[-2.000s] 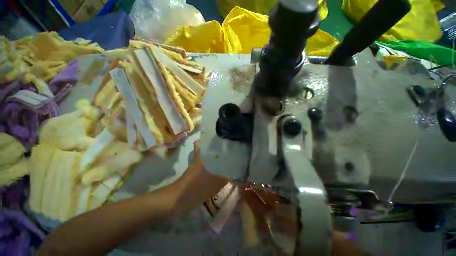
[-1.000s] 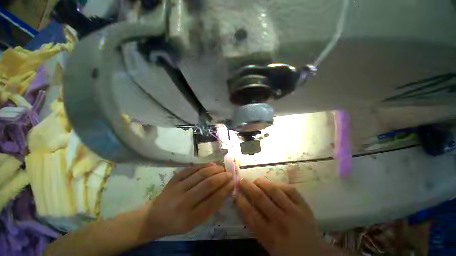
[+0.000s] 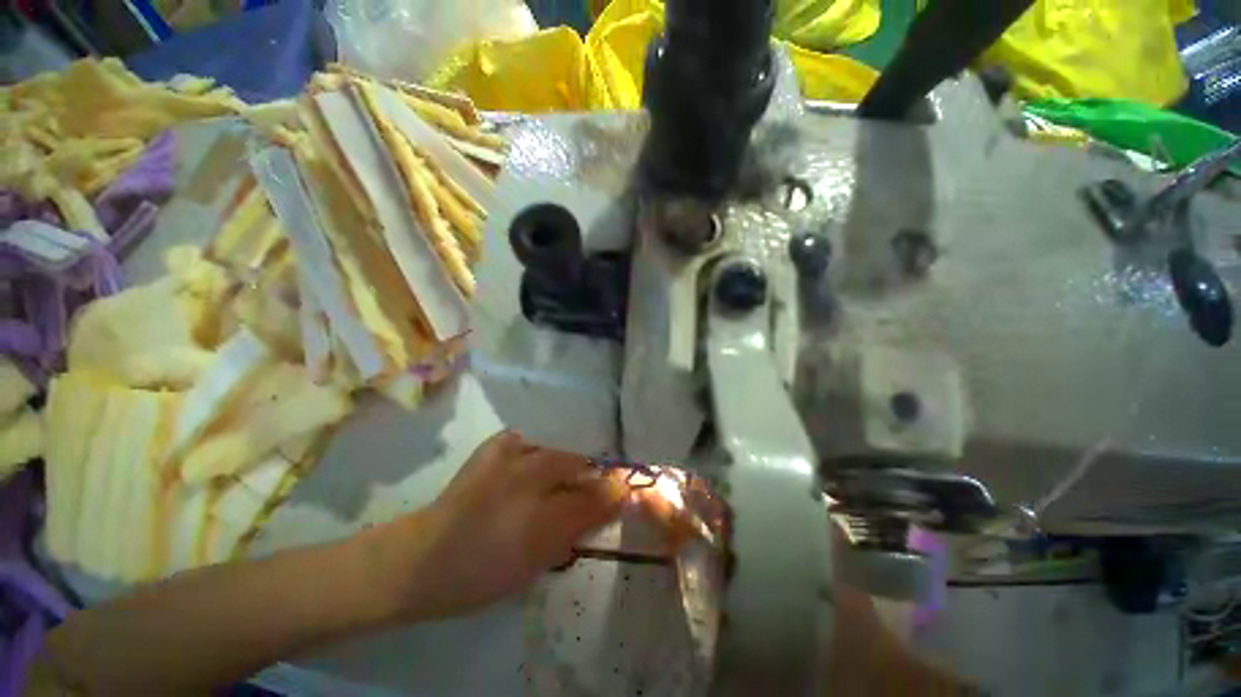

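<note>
The sewing machine head (image 3: 885, 327) fills the centre and right, its pale curved lever guard (image 3: 762, 449) close in front. My left hand (image 3: 524, 517) reaches in from the lower left to the lit needle area (image 3: 660, 490); its fingertips are at the glare and I cannot tell whether they hold anything. My right hand (image 3: 871, 647) is mostly hidden behind the guard; only a blurred part shows at its right. A purple strip (image 3: 928, 579) lies on the bed right of the needle area.
Yellow plush pieces (image 3: 116, 477) stand in a row at left. A fanned pile of white-faced yellow strips (image 3: 395, 218) lies behind them. Purple pieces (image 3: 55, 293) lie at far left. Yellow bags (image 3: 544, 68), a clear bag (image 3: 422, 34) and a green bag (image 3: 1136, 134) are behind.
The view has swung from the lit needle area back over the machine head. My left hand has moved from in front of the needle to its left side. My right hand has become mostly hidden.
</note>
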